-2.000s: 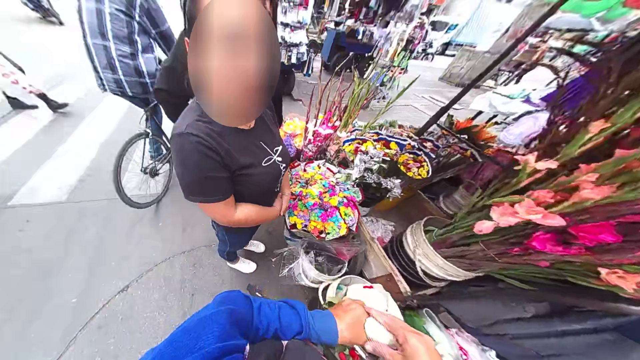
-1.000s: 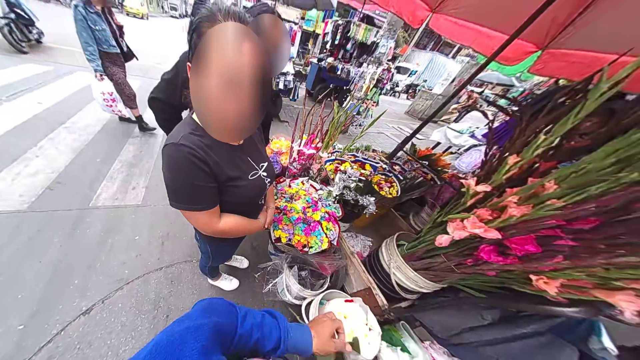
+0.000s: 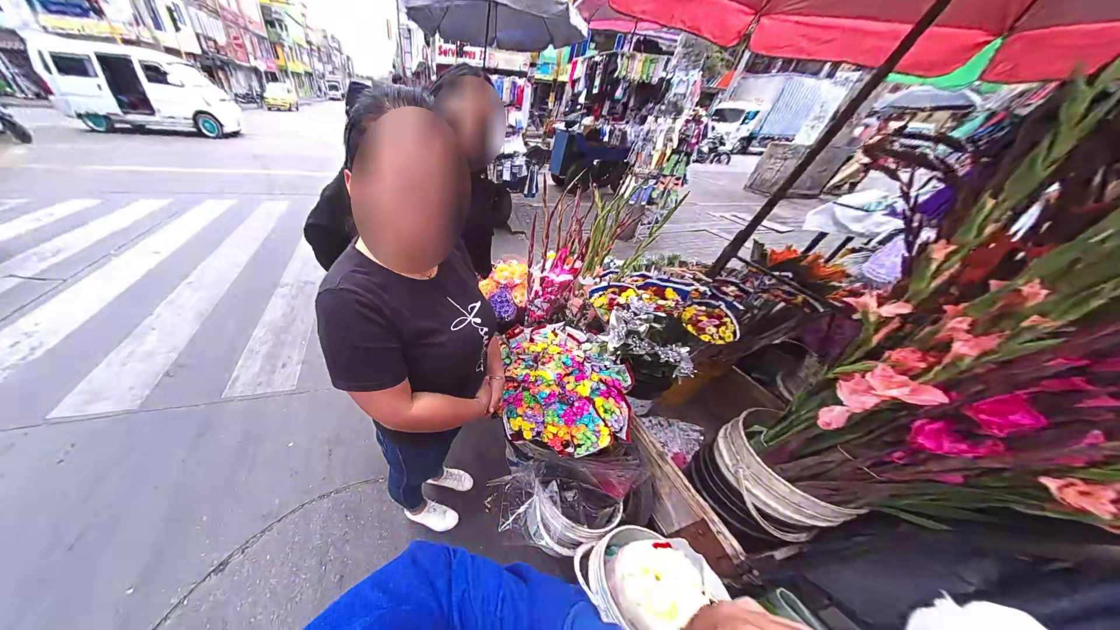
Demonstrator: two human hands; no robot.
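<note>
At the bottom edge a bare hand point(image 3: 744, 616), seemingly my right, is cut off by the frame beside a white rounded bundle point(image 3: 661, 579) with yellow and red specks; its grip is hidden. That bundle stands over a white bucket point(image 3: 598, 573). My blue left sleeve point(image 3: 464, 595) reaches in from below, but the left hand is out of sight. Just beyond are a bucket with clear plastic wrap point(image 3: 569, 516) and a bouquet of multicoloured small flowers point(image 3: 564, 389). A rope-bound bucket point(image 3: 761, 477) holds pink and coral gladioli point(image 3: 884, 385).
A person in a black T-shirt point(image 3: 407, 341) stands beside the multicoloured bouquet, with another person point(image 3: 477, 175) behind. A wooden crate edge point(image 3: 687, 499) runs between the buckets. A dark umbrella pole point(image 3: 822, 140) slants above the flowers. A white van point(image 3: 131, 87) is on the street.
Two hands showed at the white bundle two seconds ago, and one hand on its left side a second ago. Now only part of one hand shows, at its lower right. The view has tilted up.
</note>
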